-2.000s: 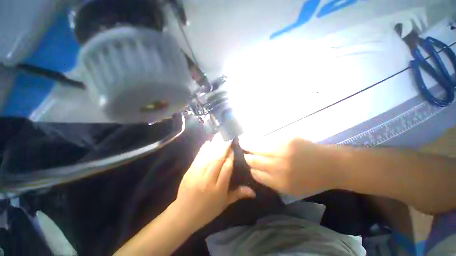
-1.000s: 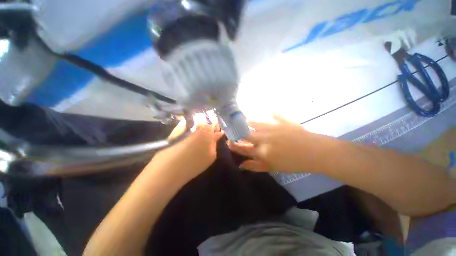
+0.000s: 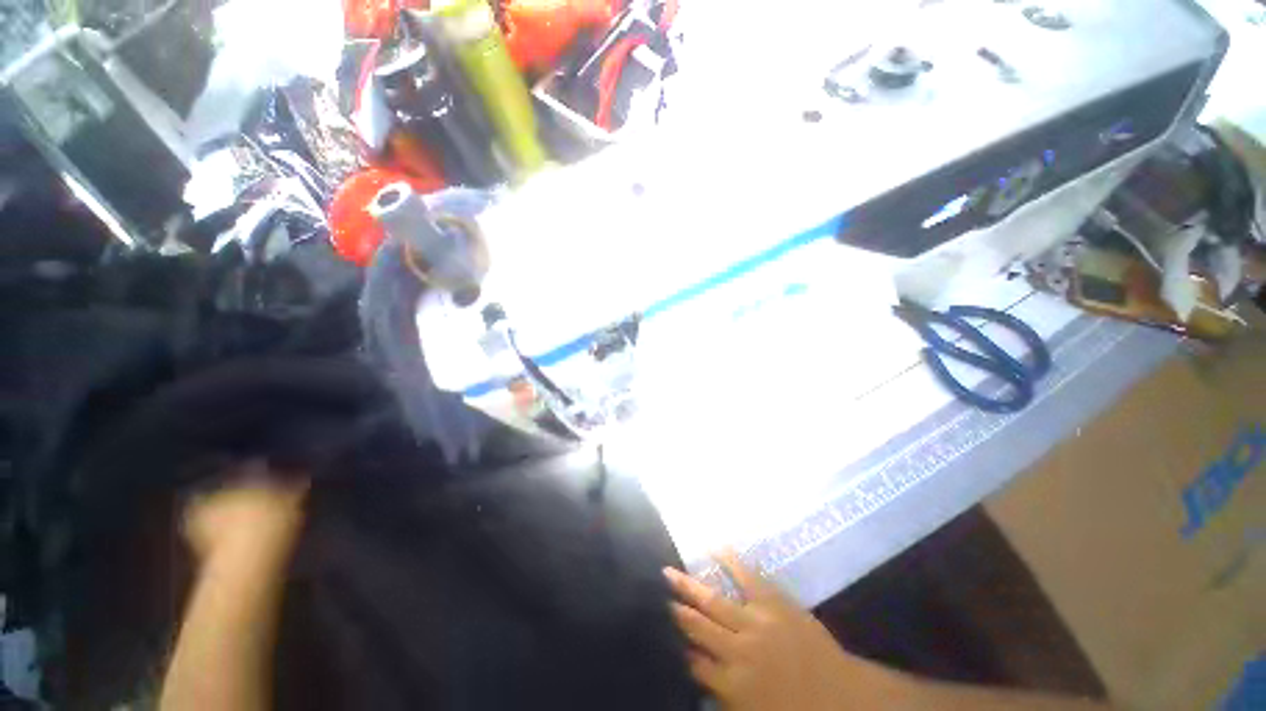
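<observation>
The large black garment (image 3: 472, 583) lies spread left of and below the white sewing machine head (image 3: 722, 208); its upper part is under or beside the needle area, which is lost in lamp glare. My left hand (image 3: 247, 517) is blurred at the far left, on the black cloth; its fingers cannot be made out. My right hand (image 3: 750, 636) lies at the garment's right edge by the table's front edge, fingers spread a little. Whether it grips the cloth edge cannot be told.
Blue-handled scissors (image 3: 989, 364) lie on the table at right. A ruler scale (image 3: 868, 486) runs along the table's front edge. A cardboard box (image 3: 1152, 514) stands at lower right. Red, yellow and metallic clutter (image 3: 486, 84) lies behind the machine. Dark thread strands (image 3: 403, 333) hang at the machine's left end.
The view has pulled back and shows the whole machine head. My hands have parted from beside the needle, the left far to the left, the right down to the table edge. The cloth lies more spread out.
</observation>
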